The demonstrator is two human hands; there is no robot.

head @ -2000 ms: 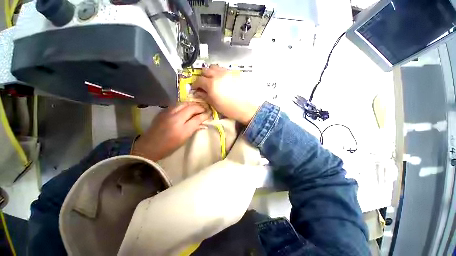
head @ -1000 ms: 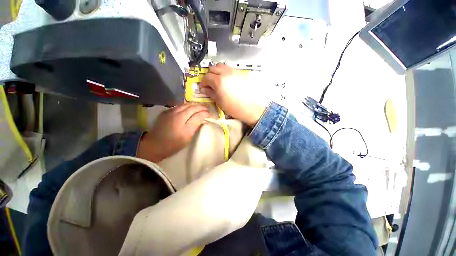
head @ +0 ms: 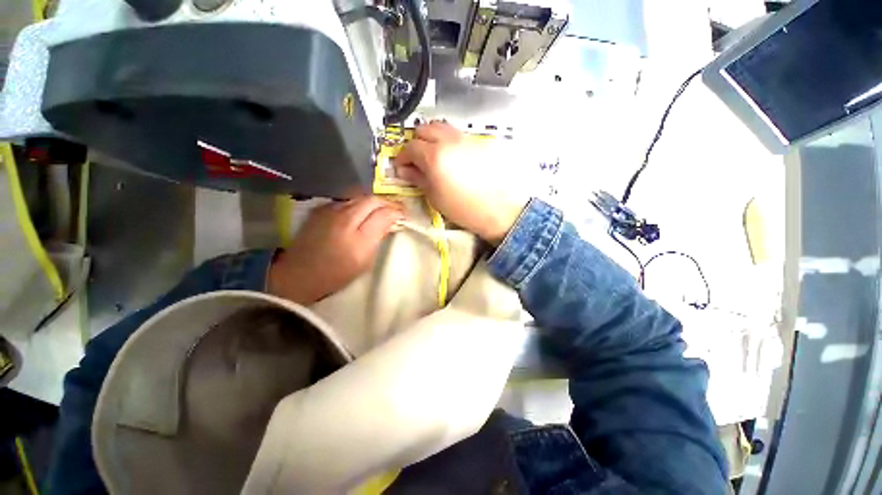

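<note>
A beige bag body (head: 387, 396) lies from the machine towards my lap, its round open end at the lower left. A yellow binding tape (head: 443, 261) runs along its seam. My left hand (head: 334, 244) presses on the bag's end, fingers bent. My right hand (head: 450, 179) has its fingertips at the yellow work clamp (head: 396, 188), over the slot; the bag end there is partly hidden. I cannot tell if the right fingers grip the fabric. The dark grey machine head (head: 208, 106) stands just left of the clamp.
A touchscreen (head: 808, 68) is at the upper right. Snips (head: 627, 220) and a black cable (head: 662, 121) lie on the white table (head: 580, 145). A small yellowish oval (head: 754, 232) lies at the table's right. Beige pieces with yellow edges (head: 39, 251) hang at the left.
The right fingertips have come off the clamp's upper left area and lie over its slot, more of the clamp showing. The left hand stays on the bag. The whole view has shifted slightly.
</note>
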